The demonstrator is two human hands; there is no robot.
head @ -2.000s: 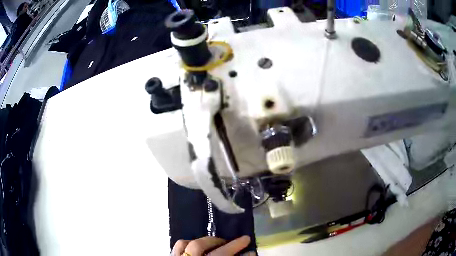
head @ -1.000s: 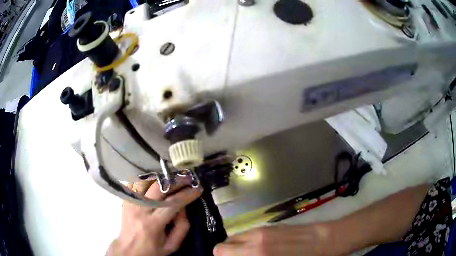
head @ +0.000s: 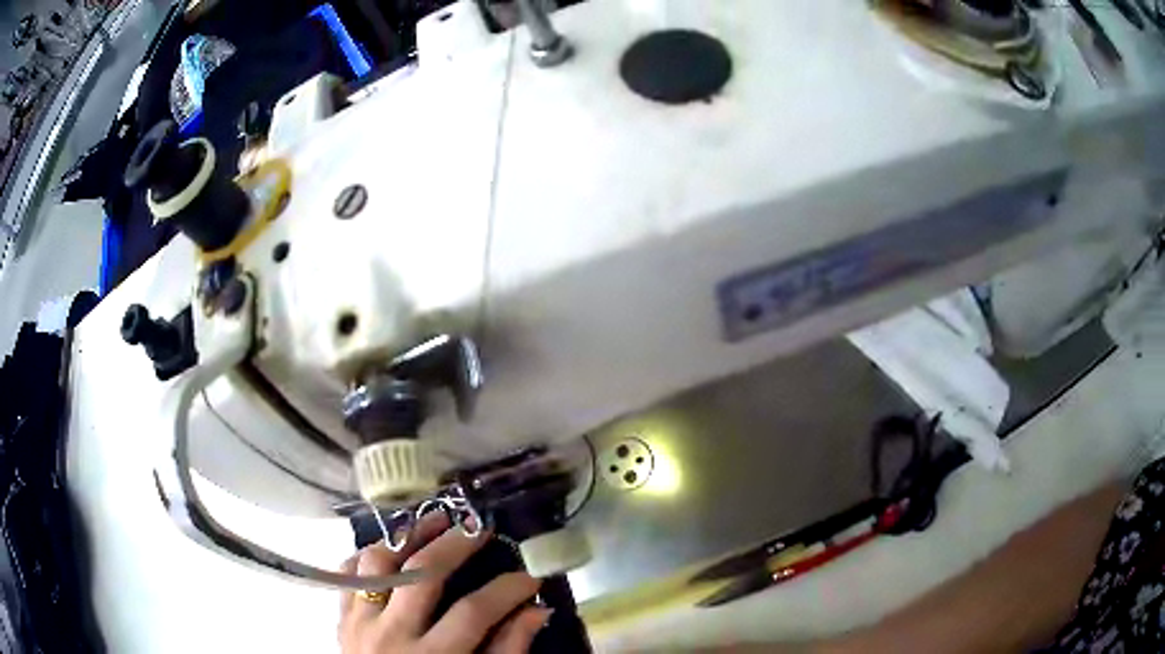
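Observation:
A dark garment piece (head: pixel 563 616) lies under the sewing machine head, below the thread guides. My left hand (head: pixel 441 594), with a ring on one finger, has its bent fingers on this cloth and holds it beside the needle area. The fingertips are partly behind the wire thread guides (head: pixel 432 514). The presser foot and needle cannot be made out. The white knob (head: pixel 557 552) stands low beside the cloth. Only my right forearm shows at the lower right; my right hand is out of the picture below. No zipper can be made out.
The white machine arm (head: pixel 601 166) crosses the view. Snips with red and black handles (head: pixel 818 552) lie on the metal bed by the yellow tape (head: pixel 639 613). A crumpled white cloth (head: pixel 939 383) lies beneath the arm. Dark garments (head: pixel 36 473) are heaped at the left.
The view has shifted over the machine. My left hand has moved lower in the picture, still at the cloth. My right hand, at the cloth a second ago, has dropped out of view. The zipper no longer shows.

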